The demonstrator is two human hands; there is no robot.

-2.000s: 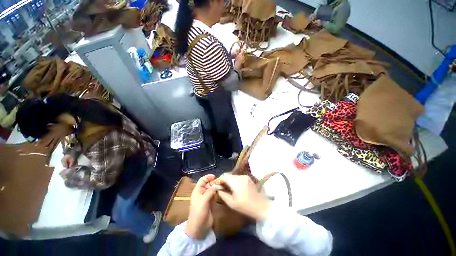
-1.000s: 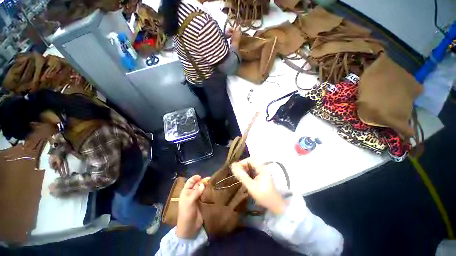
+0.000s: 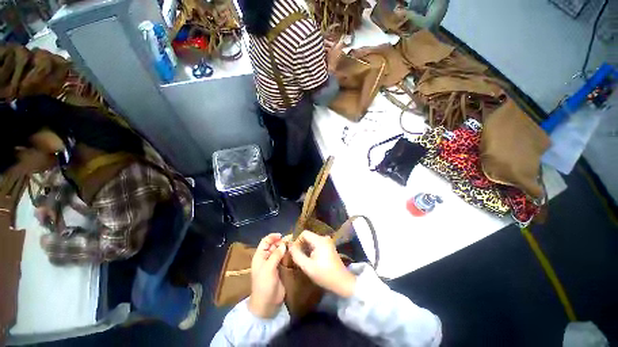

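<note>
A brown tote bag point(image 3: 234, 283) is at my lap, with a pale yellow zip line on its left part. Its narrow brown handles point(image 3: 313, 196) stand up beyond my hands, and another strap loops out to the right. My left hand point(image 3: 268, 274) and my right hand point(image 3: 322, 261) meet at the bag's upper part, fingertips nearly touching. Both pinch something small at the bag's edge; it is too small and blurred to name.
A white table point(image 3: 379, 237) at the right bears a red and blue bottle point(image 3: 423, 203), a black pouch point(image 3: 402, 160), leopard-print pieces point(image 3: 467, 166) and brown bags point(image 3: 515, 142). A metal stool point(image 3: 238, 168) stands ahead. A striped-shirt person point(image 3: 291, 61) and a plaid-shirt person point(image 3: 125, 203) work nearby.
My right hand was drawn away to the right with a fine line one second ago; it is back beside my left hand. The handles stand more upright. The view has shifted.
</note>
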